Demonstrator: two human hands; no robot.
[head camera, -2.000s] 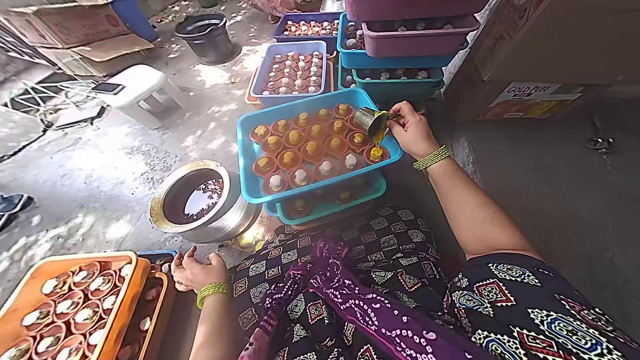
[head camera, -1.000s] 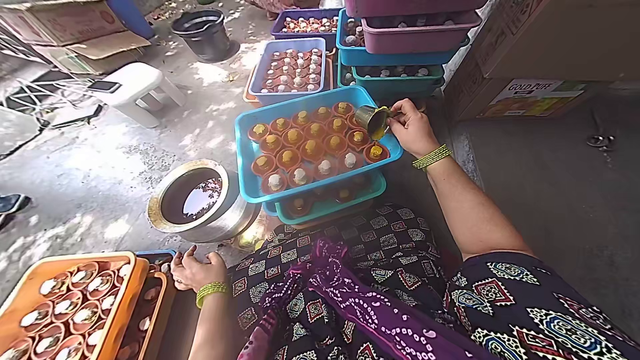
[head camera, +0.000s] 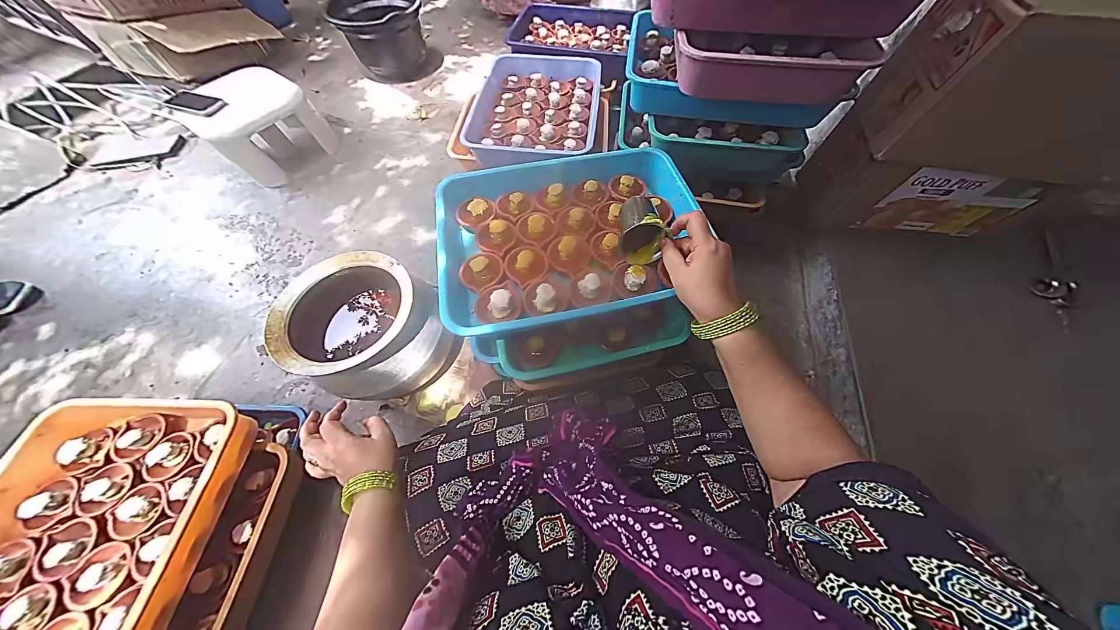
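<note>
My right hand (head camera: 703, 267) holds a small metal cup (head camera: 641, 226), tipped over the right side of a blue plastic tray (head camera: 448, 262). Yellow stuff shows at the cup's mouth, above a small clay cup (head camera: 635, 278) whose white top has some yellow on it. Most clay cups in this tray have yellow tops; several in the front row are white. My left hand (head camera: 348, 446), empty with fingers spread and curled, rests beside an orange tray (head camera: 229, 437) of clay cups with white tops. Near it stands a metal pot (head camera: 385, 350) of dark liquid.
Under the blue tray are more stacked trays (head camera: 595, 346). A lavender tray (head camera: 529, 157) of filled cups and stacked crates (head camera: 779, 74) stand behind. Cardboard boxes (head camera: 954, 188) are at the right; a white stool (head camera: 254, 101) bearing a phone (head camera: 196, 103) and a black bucket (head camera: 381, 39) at the back left.
My right hand has moved from the clay cup at the right end of the front rows to the one left of it, still holding the metal cup. My left hand has stayed in place.
</note>
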